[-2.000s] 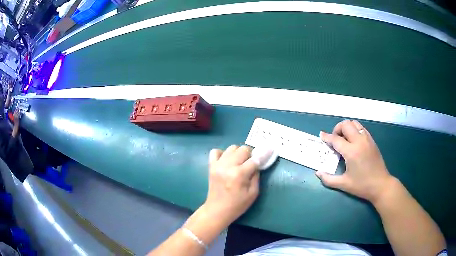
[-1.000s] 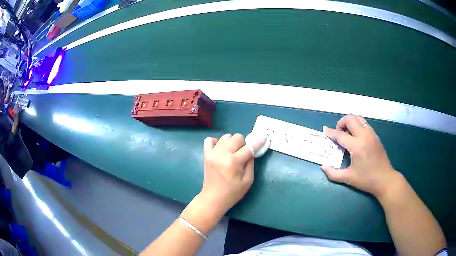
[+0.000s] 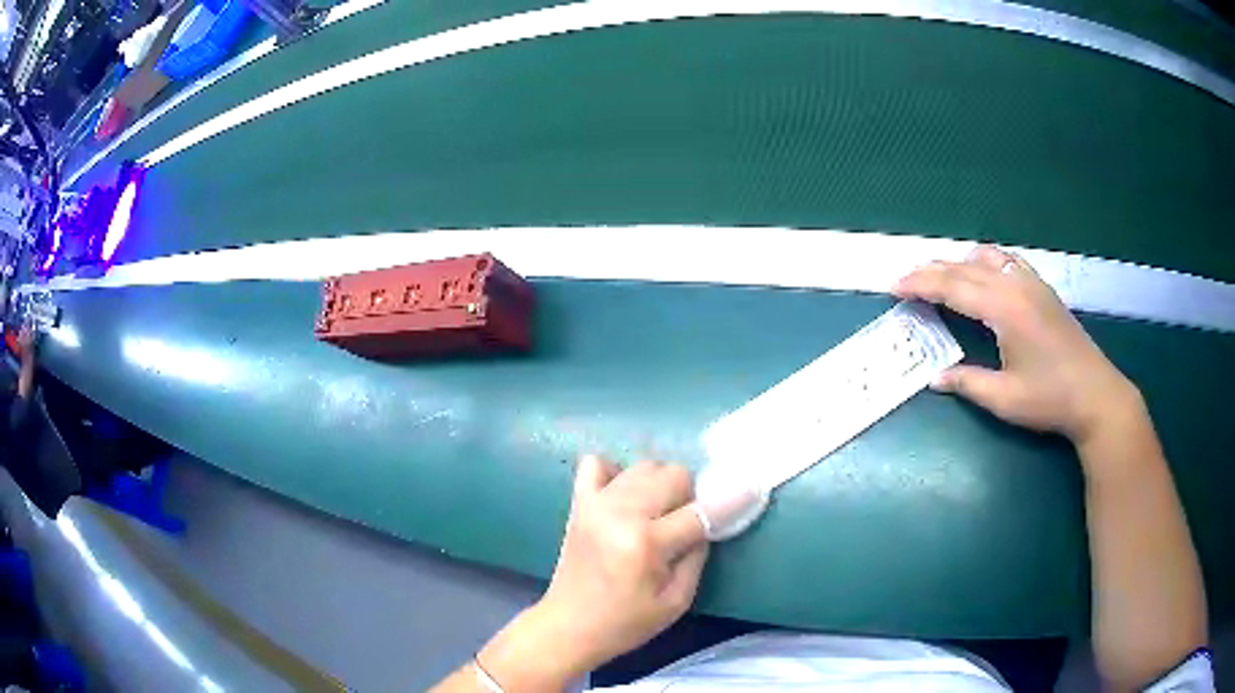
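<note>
A flat white plate (image 3: 833, 393) with small dark marks lies on the green bench strip, slanting from lower left to upper right. My right hand (image 3: 1023, 339) grips its upper right end between thumb and fingers. My left hand (image 3: 630, 548) holds a small white pad (image 3: 735, 506) under its fingertip, at the plate's lower left end. A red-brown block (image 3: 423, 309) with several pale spots in a row sits alone on the bench to the left.
A white rail (image 3: 582, 255) runs behind the block, with a wide green conveyor belt (image 3: 650, 149) beyond it. A violet-glowing lamp (image 3: 119, 217) and a blue bin (image 3: 203, 41) are at the far left. Part of a person shows at the left edge.
The plate has turned, its right end swinging away and its left end nearer me. My right hand moved up with it. My left hand and the pad moved down towards me.
</note>
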